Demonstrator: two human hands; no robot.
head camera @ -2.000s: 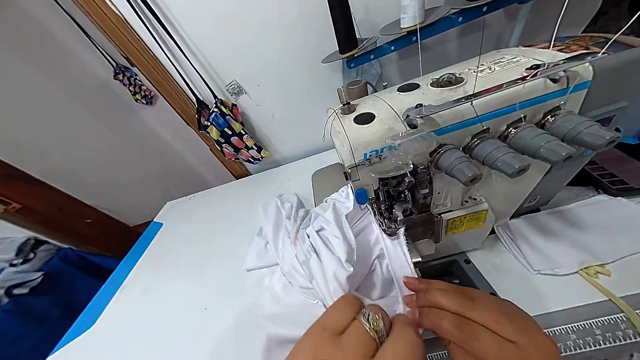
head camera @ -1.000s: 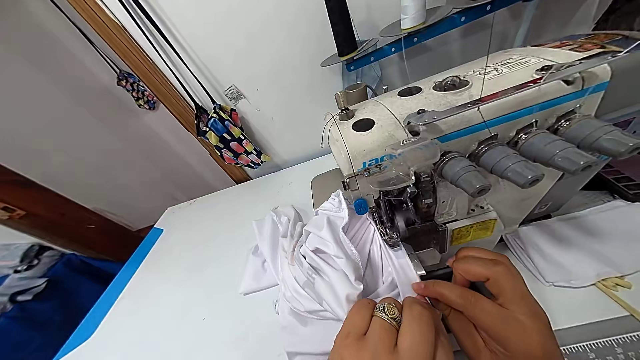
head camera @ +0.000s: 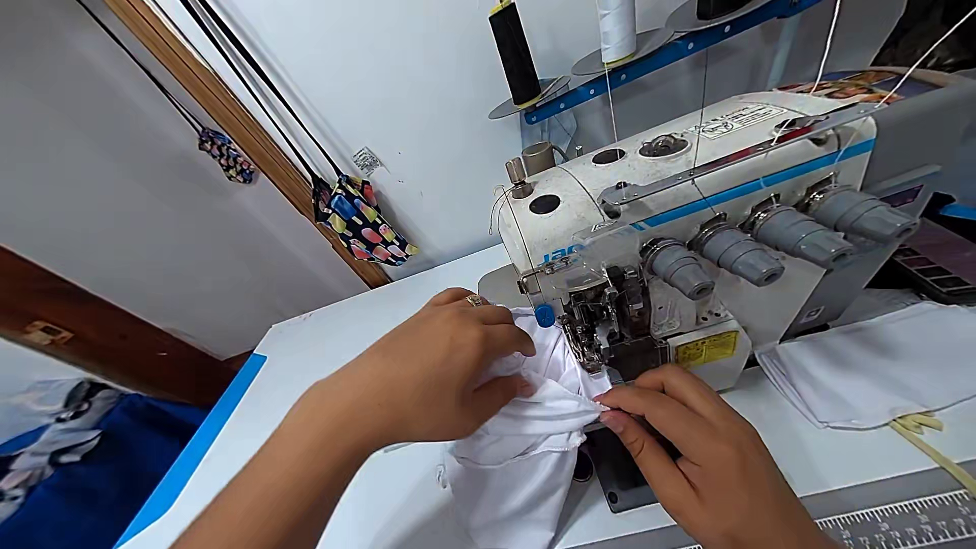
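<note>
White fabric [head camera: 526,465] lies bunched on the table, reaching under the presser foot area [head camera: 591,335] of a Jack overlock sewing machine [head camera: 686,175]. My left hand [head camera: 435,366], with a ring on one finger, rests over the bunched cloth left of the needle area, thumb and fingers apart; whether it grips a fold is unclear. Just in front of the foot, my right hand [head camera: 686,450] pinches the fabric edge between thumb and forefinger. A blue round knob [head camera: 544,316] sits close to the left fingers. The needle tips are not clearly visible.
Folded white fabric [head camera: 877,366] lies on the right, with a yellow strip [head camera: 934,457] beside it. A ruler tape [head camera: 900,522] runs along the front right. Thread cones [head camera: 515,57] stand behind the machine. Patterned pouches [head camera: 362,221] hang by cords at left. Blue cloth [head camera: 114,465] is at lower left.
My left hand has moved from the cloth beside my right hand up and left onto the bunched fabric. My right hand stays near the front of the presser foot area.
</note>
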